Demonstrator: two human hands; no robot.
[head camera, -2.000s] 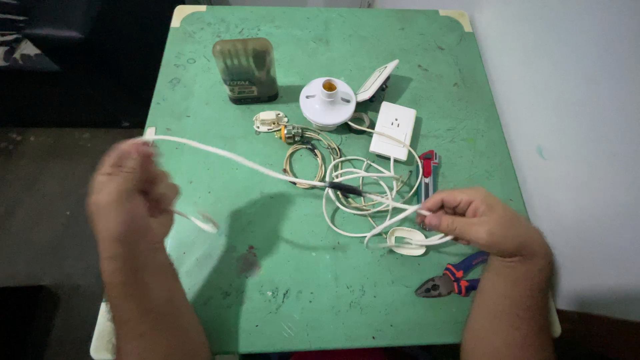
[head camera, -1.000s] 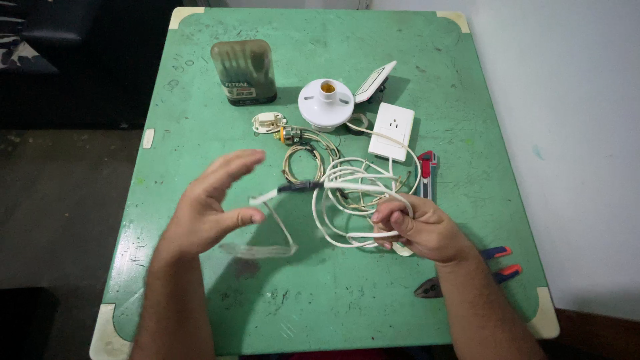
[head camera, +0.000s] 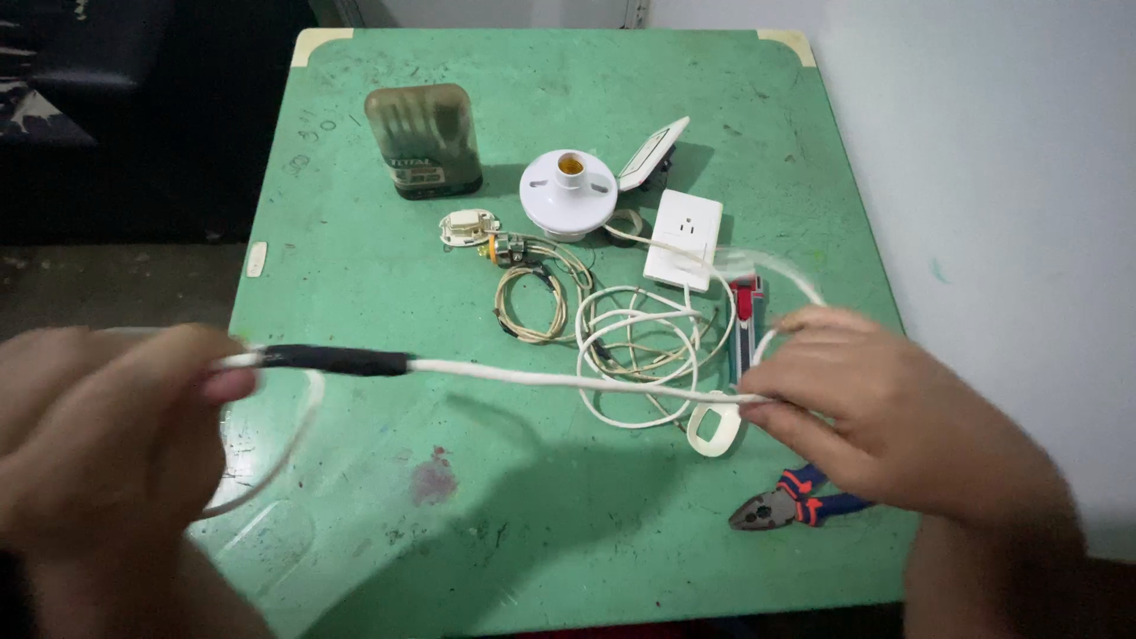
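A white electrical cable (head camera: 532, 379) stretches nearly straight between my hands, above the green table. My left hand (head camera: 115, 426) grips it just beside a section wrapped in black electrical tape (head camera: 335, 359); a loose length hangs below that hand. My right hand (head camera: 852, 399) pinches the other end of the stretch, with more cable curving up behind the fingers. Beneath and beyond the cable lie white cable coils (head camera: 581, 355), a white outlet (head camera: 683, 240), a white lamp holder (head camera: 568, 197) and a cream oval cover (head camera: 714, 429).
Pliers (head camera: 768, 512) with blue and red handles lie below my right hand, and a utility knife (head camera: 745, 328) lies beyond it. Farther back are a bit case (head camera: 424, 142), a tilted white wall plate (head camera: 654, 153), a cream switch part (head camera: 469, 228) and a thin coiled cord (head camera: 531, 306). A wall borders the right.
My left hand, spread with its fingers apart one second ago, has closed on the cable beside the tape and moved left. My right hand has moved right, and the cable is now stretched between them.
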